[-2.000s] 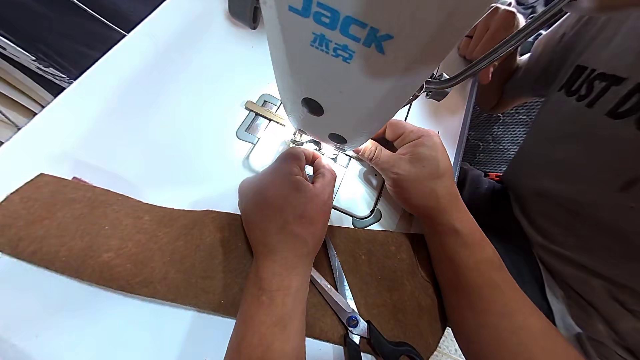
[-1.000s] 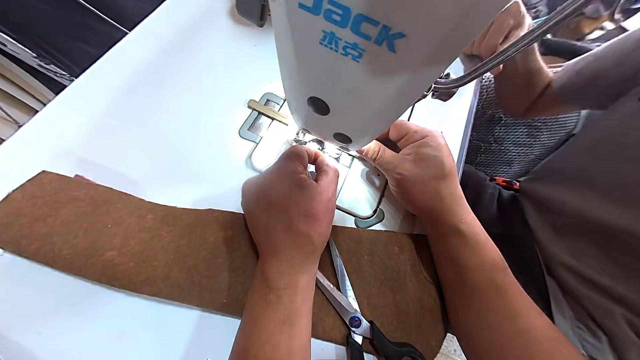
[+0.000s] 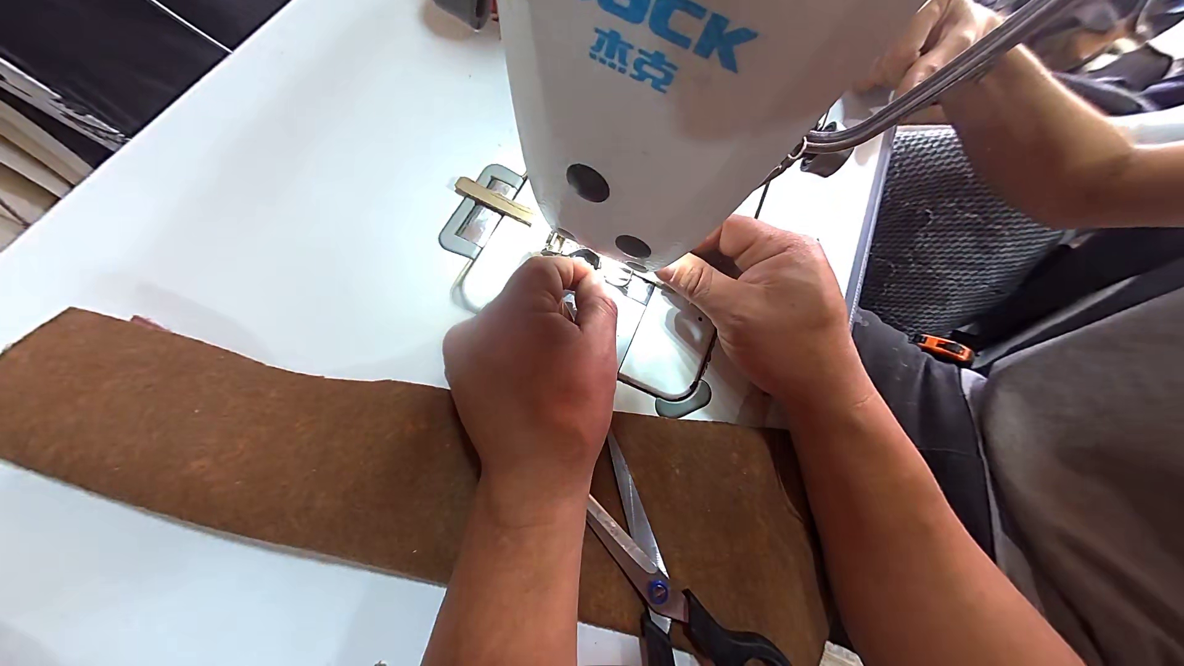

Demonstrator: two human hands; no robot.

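The white head of a Jack sewing machine hangs over a lit needle area, partly hidden by my fingers. My left hand is just left of the needle area, thumb and forefinger pinched together; whether something thin is between them cannot be told. On the other side, my right hand has its thumb and forefinger close together beside the machine head, their tips partly hidden. Under my wrists lies a long strip of brown leather or felt-like material. Scissors with black handles rest on the strip, blades parted, below my left hand.
The white table carries a metal slide plate and a brass-coloured guide bar. A metal flexible tube runs off at upper right. Another person's arm reaches in behind it. An orange and black object lies near my lap.
The other person's arm and torso at the right have shifted. Both my hands stay at the needle area, and the scissors and brown strip have not plainly moved.
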